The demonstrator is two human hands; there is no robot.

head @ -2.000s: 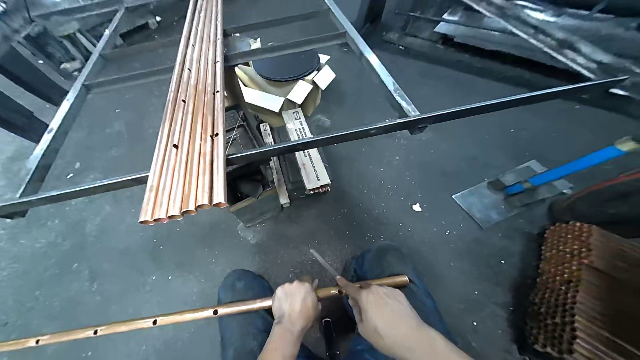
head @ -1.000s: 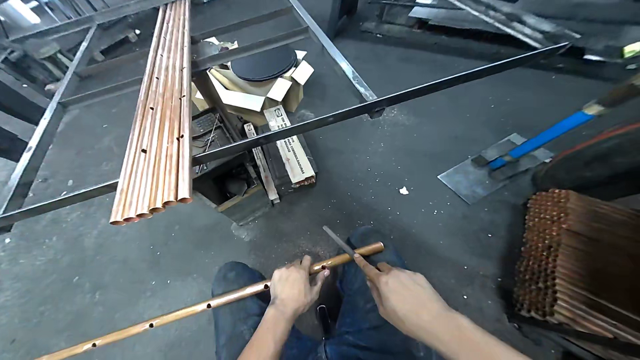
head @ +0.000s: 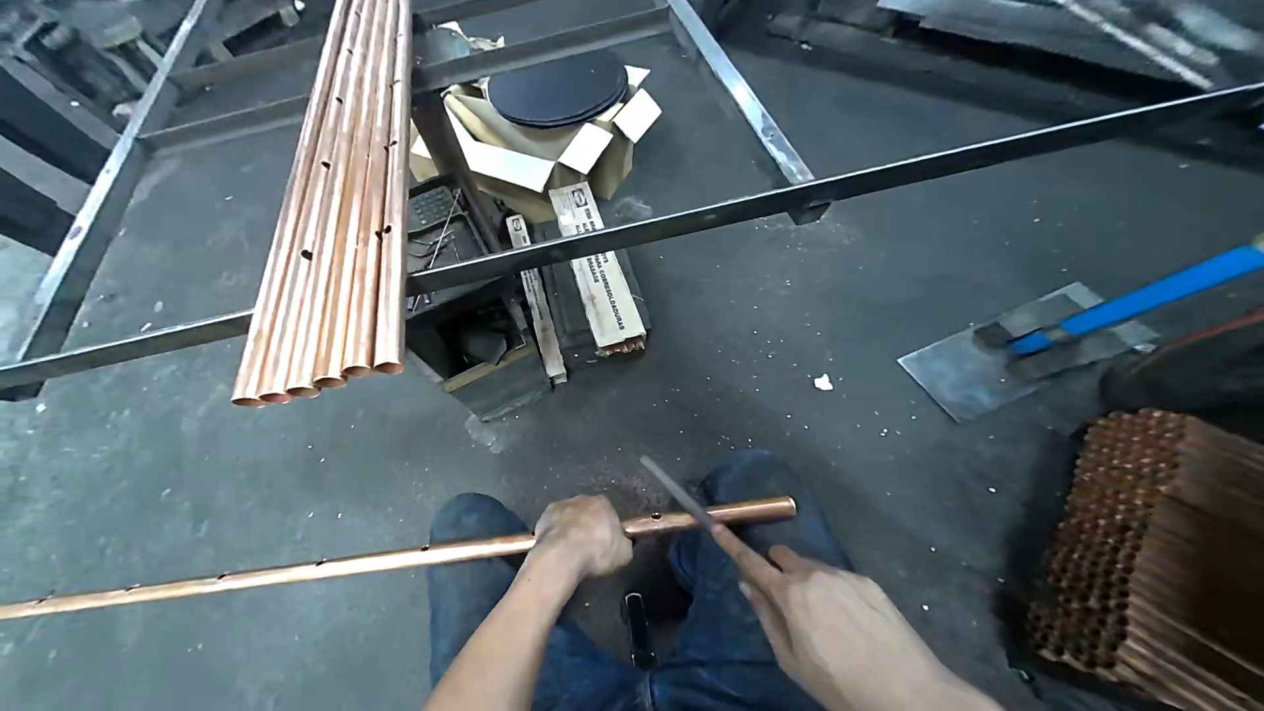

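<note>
A long copper pipe (head: pixel 375 564) with a row of drilled holes lies across both knees, its right end past my right knee. My left hand (head: pixel 585 535) is closed around it, just left of one hole. In my right hand (head: pixel 805 602) is a narrow metal file (head: pixel 675 491), index finger stretched along it; the file crosses over the pipe to the right of that hole. Its handle is hidden in my palm. Several more drilled copper pipes (head: pixel 341 197) rest side by side on a steel frame ahead.
The steel frame's front bar (head: pixel 691 225) spans the view. Beneath it stand an open cardboard box (head: pixel 504 163) with black discs (head: pixel 558 87) and a long carton (head: pixel 597 272). At right are a blue handle (head: pixel 1165 289) on a metal plate (head: pixel 973 370) and stacked copper tubes (head: pixel 1106 533).
Compared with one second ago, my left hand sits farther left of the hole nearest the pipe's right end. Both hands keep their holds on pipe and file.
</note>
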